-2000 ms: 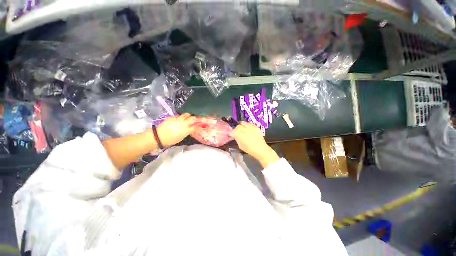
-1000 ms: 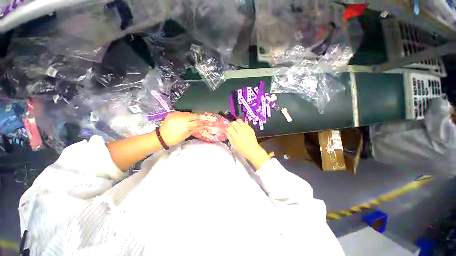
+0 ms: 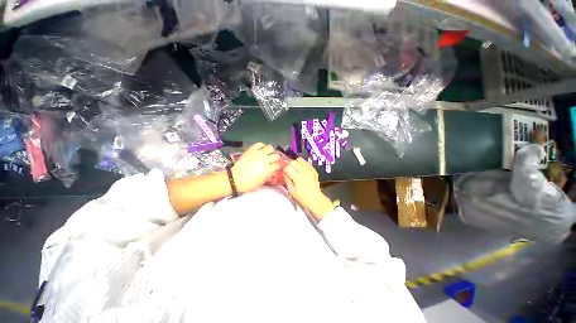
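Note:
A small clear bag with coral-red pieces (image 3: pixel 278 176) is held near my lap at the bench's front edge, mostly hidden by my fingers. My left hand (image 3: pixel 256 168) grips its left side. My right hand (image 3: pixel 303 179) grips its right side. The two hands are close together. A loose pile of purple-and-white printed strips (image 3: pixel 320 140) lies on the dark green bench (image 3: pixel 391 156) just beyond my right hand. A small pale pinkish piece (image 3: pixel 359 156) lies to the right of the pile. Small dark pieces (image 3: pixel 287 152) lie just beyond my fingers.
Crumpled clear bags (image 3: pixel 114 82) cover the bench's left and back. Blue (image 3: pixel 11 146) and pink-red bagged goods (image 3: pixel 39 151) lie far left. An open brown carton (image 3: pixel 411 202) stands on the floor right of me. Another person in white (image 3: pixel 529 170) is at the far right.
My left hand has moved right, closer to my right hand, and now covers most of the red bag. Another person has come into view at the far right.

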